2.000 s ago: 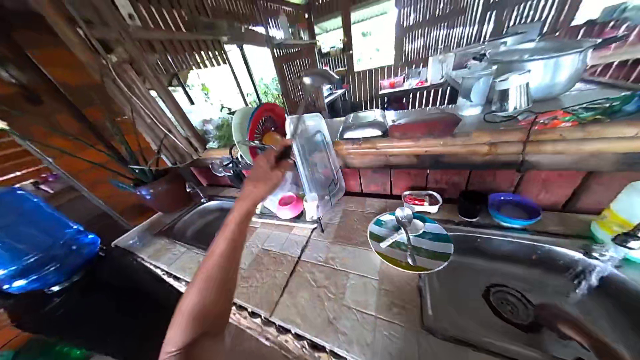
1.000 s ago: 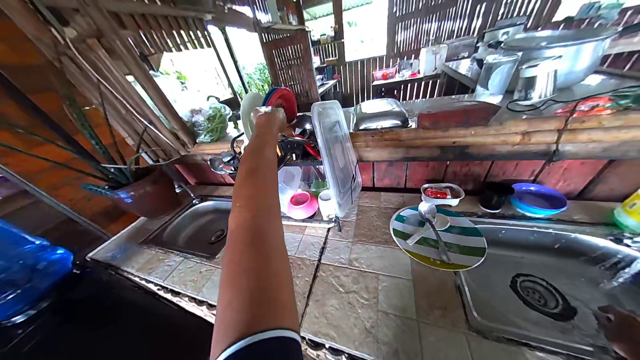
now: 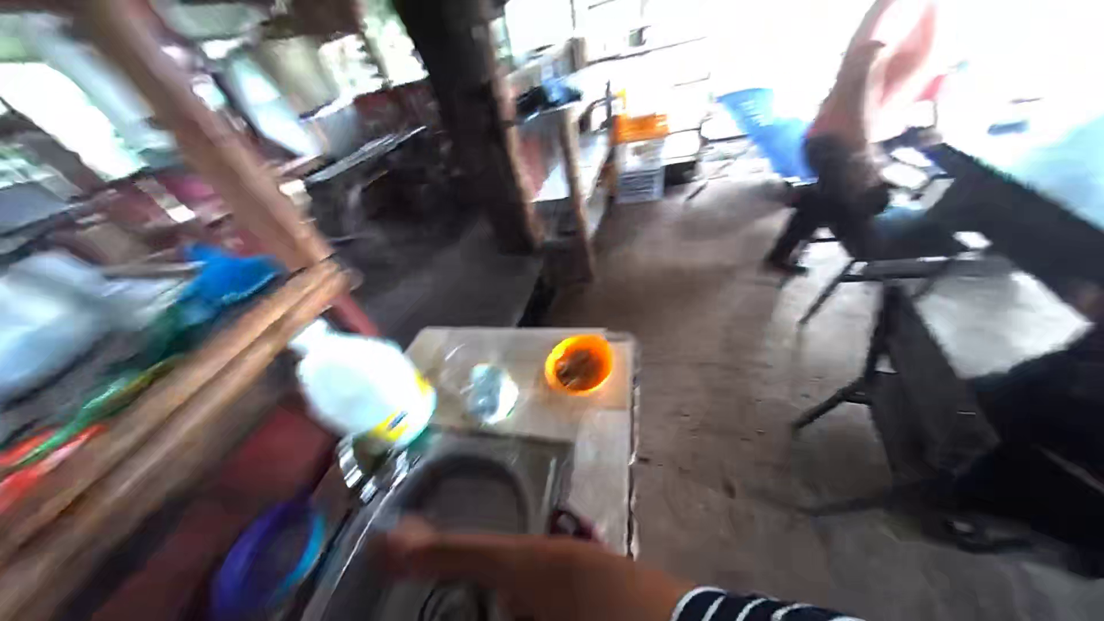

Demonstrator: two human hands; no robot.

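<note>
My right hand (image 3: 410, 552), blurred, reaches in from the lower right over the metal sink (image 3: 552, 466); whether its fingers hold anything cannot be told. A striped sleeve covers the arm near the bottom edge. Close to the hand, a dark rounded shape (image 3: 470, 492) lies in the sink, too blurred to name. A faucet (image 3: 375, 470) stands at the sink's left rim, beside a white plastic jug (image 3: 362, 384) with a yellow label. Beyond the sink are a clear container (image 3: 490, 392) and an orange bowl (image 3: 580, 364) with brown contents. My left hand is out of view.
A purple and blue basin (image 3: 267, 556) is at the lower left, under a bamboo rail (image 3: 172, 414). A dark post (image 3: 470, 121) rises behind the counter. Right of the counter's edge are the floor, a dark bench (image 3: 914, 379) and another person (image 3: 849, 147) farther off.
The view has swung strongly right, from the dish rack to the far end of the counter. My left arm, earlier reaching to the rack, is out of view.
</note>
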